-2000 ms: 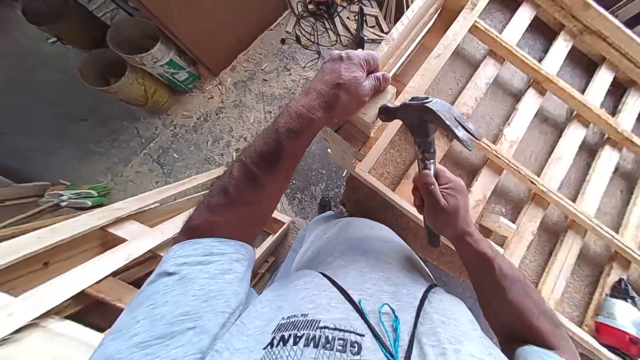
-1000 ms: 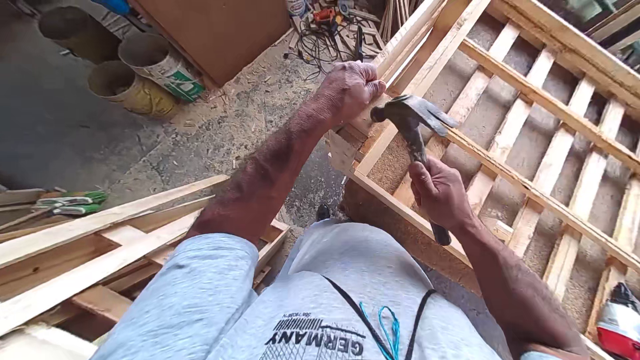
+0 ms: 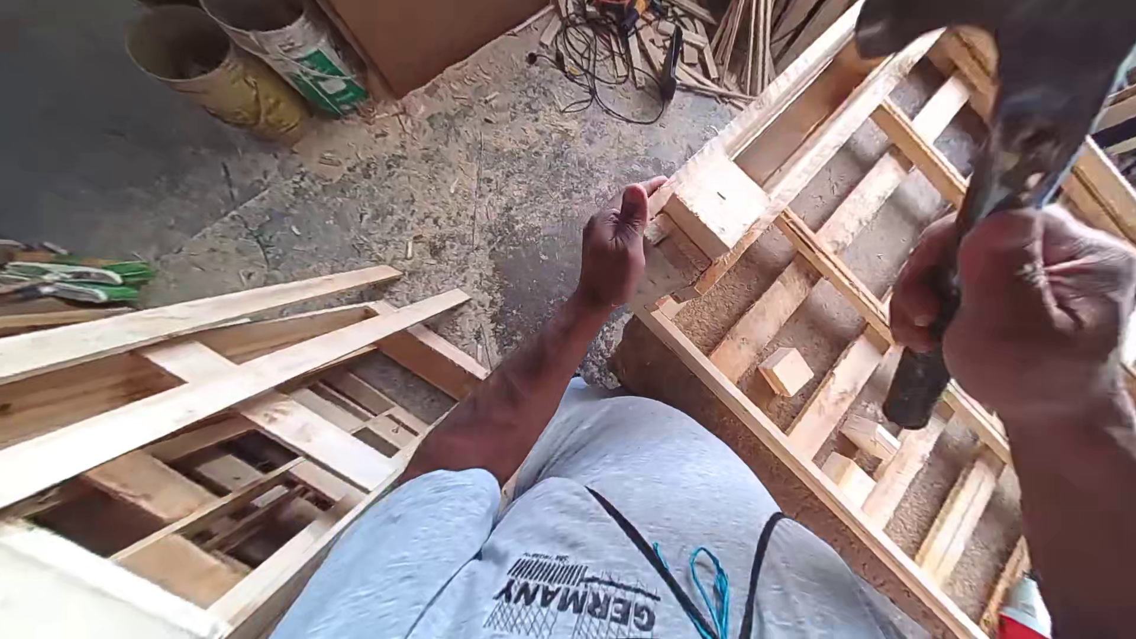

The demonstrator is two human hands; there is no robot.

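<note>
A claw hammer is raised close to the camera at the upper right, its head partly cut off by the frame. My right hand is closed around its handle. At the near corner of a slatted wooden frame, my left hand grips the edge beside a wooden block, thumb up and some fingers hidden behind the wood. The block lies across the corner between the rails. Loose small wood blocks rest among the slats.
A second wooden frame with long boards lies at the left. Buckets stand upper left, gloves below them. Tangled cables and wood offcuts lie at the top, and shavings cover the concrete floor.
My right hand has lifted the hammer up toward the camera, away from the corner. My left hand has shifted from over the corner to its side, and the block there now shows fully.
</note>
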